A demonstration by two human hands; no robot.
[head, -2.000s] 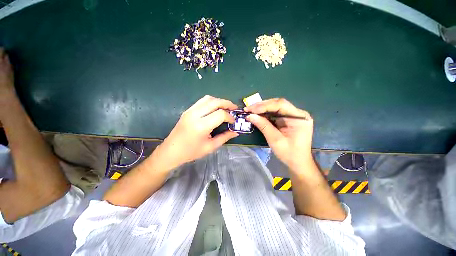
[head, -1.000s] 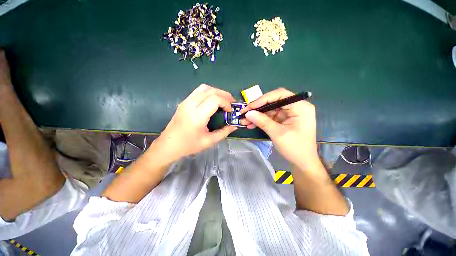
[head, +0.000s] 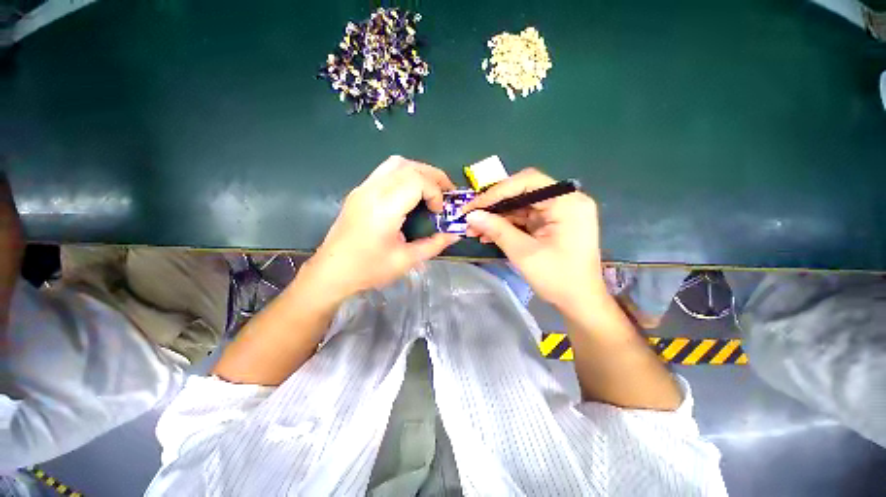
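A small blue-purple and white device housing (head: 454,211) is held at the near edge of the green bench. My left hand (head: 384,218) grips its left side between thumb and fingers. My right hand (head: 544,233) holds a slim black pen-like tool (head: 532,196) slanting down to the left, its low end at the housing. The tool's tip is too small to make out. A yellow-and-white battery block (head: 487,172) lies at the housing's upper right, beside my right fingers. Any leads between them are hidden or too fine to see.
A dark pile of small wired parts (head: 377,63) lies on the green bench (head: 243,126) at the upper left of centre. A smaller pale beige pile (head: 518,62) lies right of it. People sit at both sides, with a sleeve (head: 87,359) at left.
Since the earliest frame the black tool has swung into view in my right hand, pointing into the housing. The left neighbour's arm has shifted. The whole view has moved slightly.
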